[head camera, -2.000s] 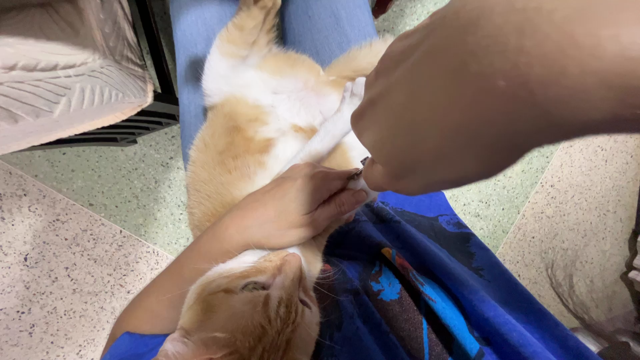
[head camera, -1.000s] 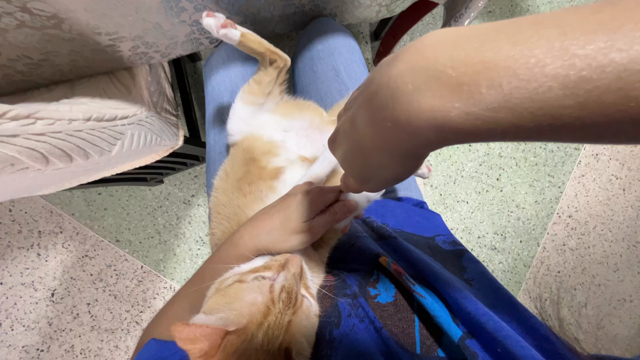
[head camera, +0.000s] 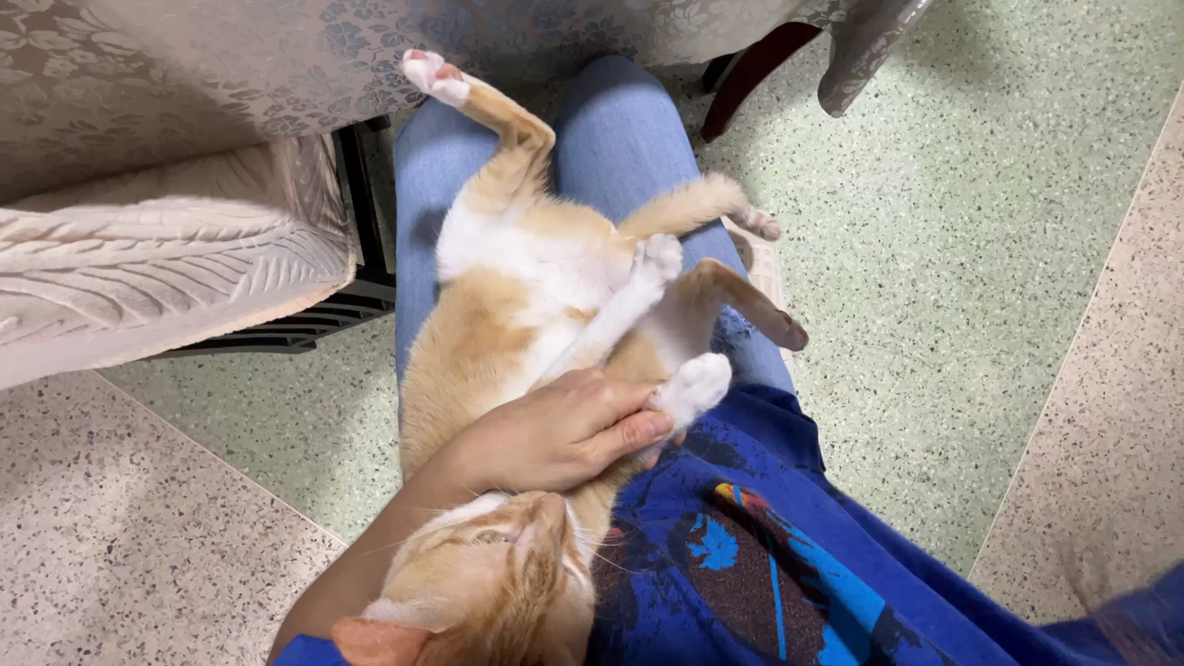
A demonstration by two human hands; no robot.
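Observation:
An orange and white cat (head camera: 490, 324) lies belly up along my lap, its head toward me on my left forearm. Around one of its front legs my left hand (head camera: 573, 430) is closed, just below the white paw (head camera: 694, 387), which sticks out past my fingers. The other front leg (head camera: 615, 314) rests across the belly. One hind leg (head camera: 513, 120) stretches up over my jeans (head camera: 620, 139); another hind paw (head camera: 791, 331) points right. My right hand is not in view.
A table with a patterned cloth (head camera: 277, 55) spans the top. At the left stands a chair with a pale textured cover (head camera: 185, 268) and dark slats. A dark red curved leg (head camera: 754, 79) is at upper right. Speckled floor (head camera: 925, 231) surrounds my legs.
My right hand, earlier at the held front paw, has moved out of view. My left hand stays around the leg, and the paw is now uncovered.

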